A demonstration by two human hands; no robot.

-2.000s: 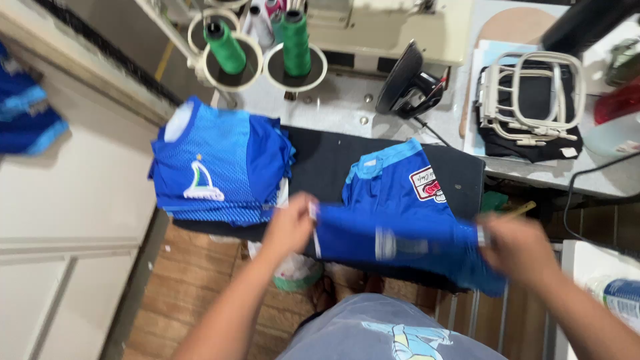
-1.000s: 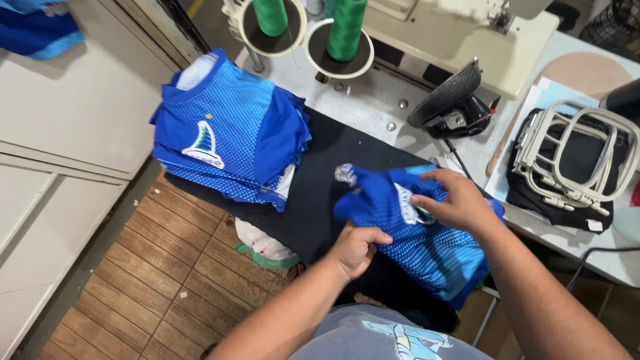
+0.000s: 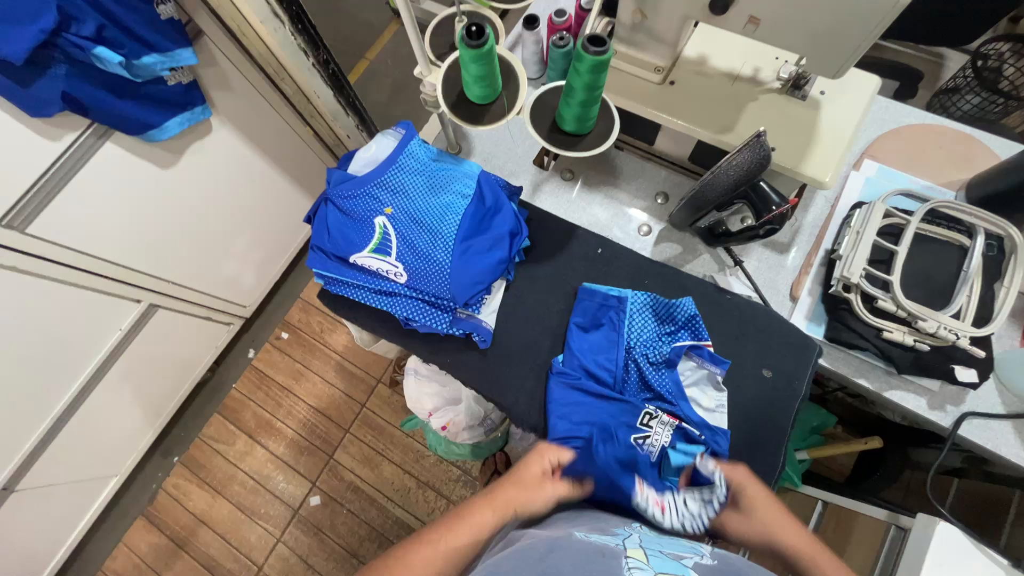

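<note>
A blue printed jersey (image 3: 592,400) lies partly folded on the dark cloth-covered board (image 3: 552,264), its collar to the right. At its near left edge is my left hand (image 3: 548,480), thumb and fingers apart, touching or just over the fabric. My right hand (image 3: 740,500) grips the jersey's near right part, where a white-and-dark printed piece is bunched up. To the left on the same board sits a stack of folded blue jerseys (image 3: 416,232), the top one bearing a sailboat emblem.
A clothes iron (image 3: 728,192) rests on the table behind the board. Beyond are a sewing machine (image 3: 744,96) and green thread cones (image 3: 584,88). Embroidery hoops (image 3: 928,264) lie on black fabric at right. White bags (image 3: 448,400) stand below the board; blue garments (image 3: 104,64) lie at upper left.
The jersey under my hands now lies flatter, with its collar and lettering showing. My left hand has moved off the bunched fabric toward the near left edge; my right hand has come nearer my body.
</note>
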